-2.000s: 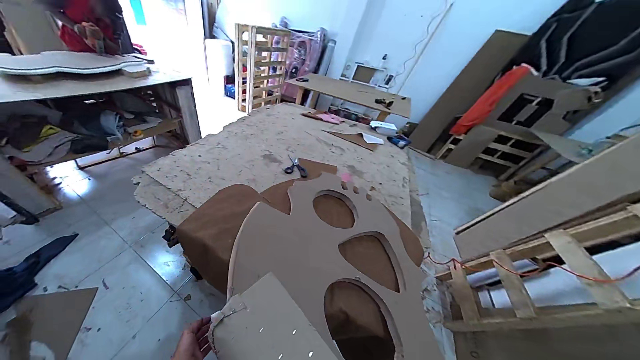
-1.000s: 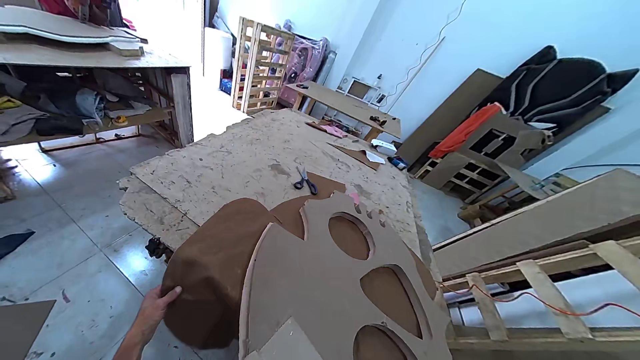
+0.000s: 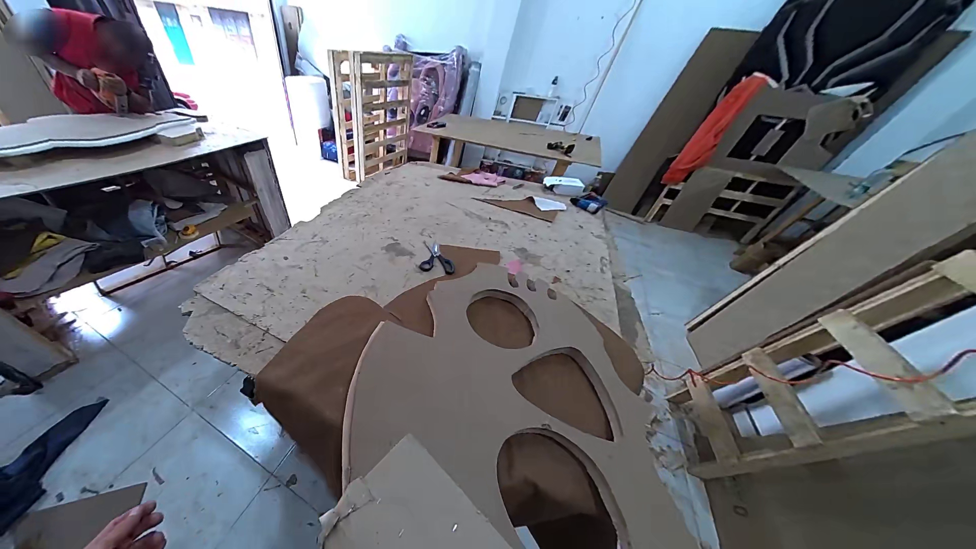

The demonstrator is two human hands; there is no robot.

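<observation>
A large flat board cutout [image 3: 450,389] with several rounded openings lies over brown sheet material [image 3: 324,366] on the worktable [image 3: 305,259]. A paler board piece [image 3: 415,499] covers its near end. My left hand [image 3: 131,528] shows at the bottom left edge, fingers apart, holding nothing, left of the pale piece and nearest to it. Black-handled scissors [image 3: 436,261] lie with blades parted on the worktable beyond the cutout. My right hand is not in view.
A co-worker in red [image 3: 76,53] handles a tool at a bench [image 3: 137,160] at upper left. A wooden slatted frame [image 3: 785,396] stands at the right with a red cord [image 3: 877,375]. Dark cloth [image 3: 46,465] and a board offcut [image 3: 76,518] lie on the tiled floor.
One second ago my left hand touched the brown material's left edge; now it is lower and away from it. The brown material's near left part hangs differently.
</observation>
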